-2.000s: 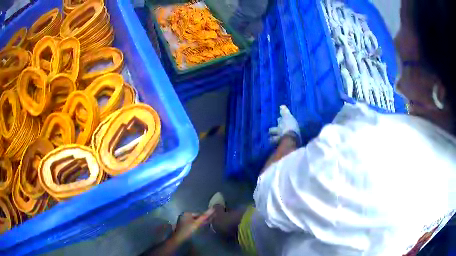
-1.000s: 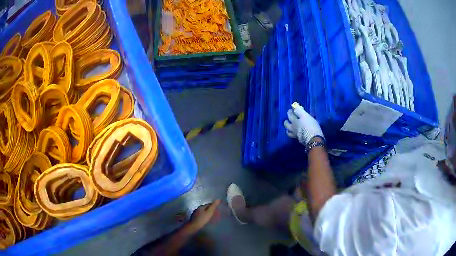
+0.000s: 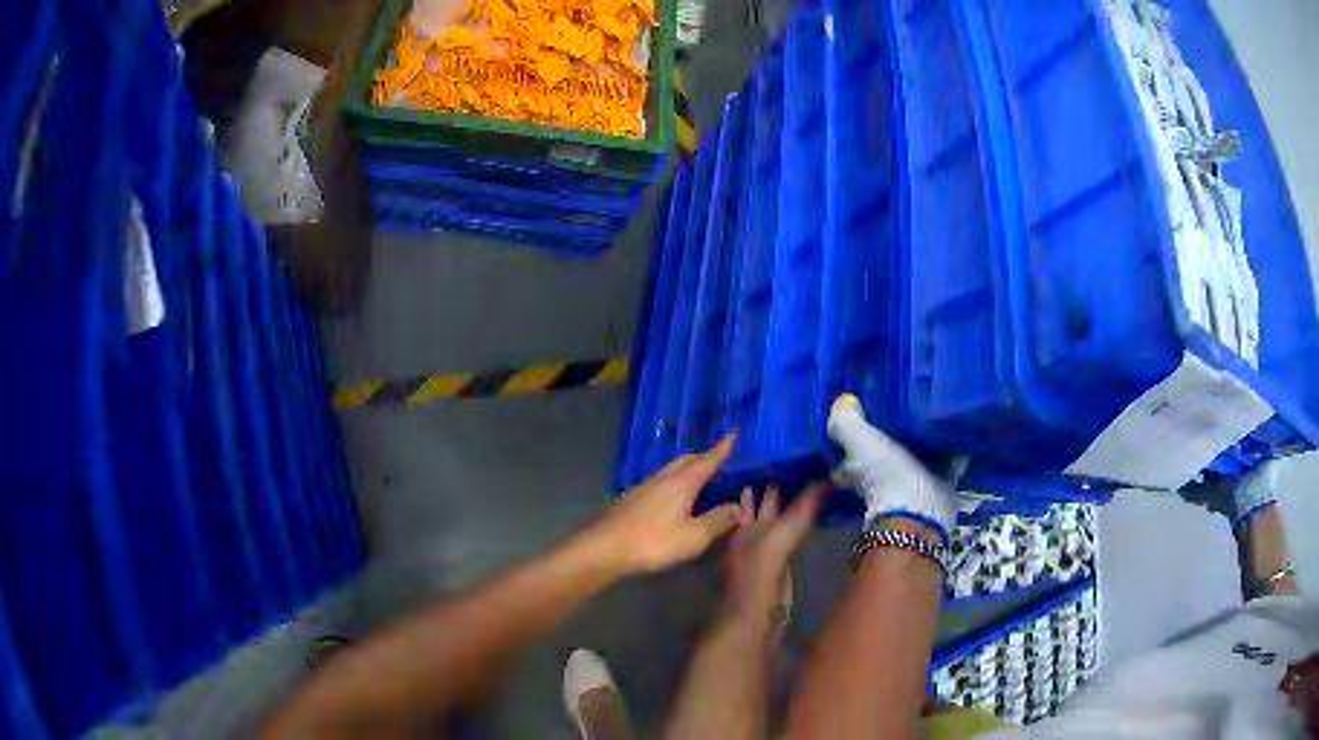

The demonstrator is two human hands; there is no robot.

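Note:
A tall stack of blue crates [image 3: 854,246] stands tilted in front of me. Its top crate holds pale grey parts [image 3: 1193,174], partly cut off by the rim. My bare left hand [image 3: 673,513] is at the stack's lower near edge, fingers apart. My bare right hand [image 3: 767,542] is beside it, slightly blurred, with fingers spread against or just below the same edge. Whether either hand bears on the crates is unclear. Another person's white-gloved hand [image 3: 894,477] lies on the stack just right of mine; their other gloved hand [image 3: 1253,492] is at the far right corner.
A green-rimmed crate [image 3: 506,133] of small orange parts tops a low blue stack. Another blue crate stack [image 3: 174,434] stands at left. Yellow-black tape [image 3: 485,382] crosses the floor. Crates of small white-and-dark parts [image 3: 1027,636] are low at right. A shoe [image 3: 586,687] shows below.
The orange ring crate has left view and a blue stack side shows at left. Both my hands now reach the tilted stack's edge. The other person's second gloved hand has appeared at right.

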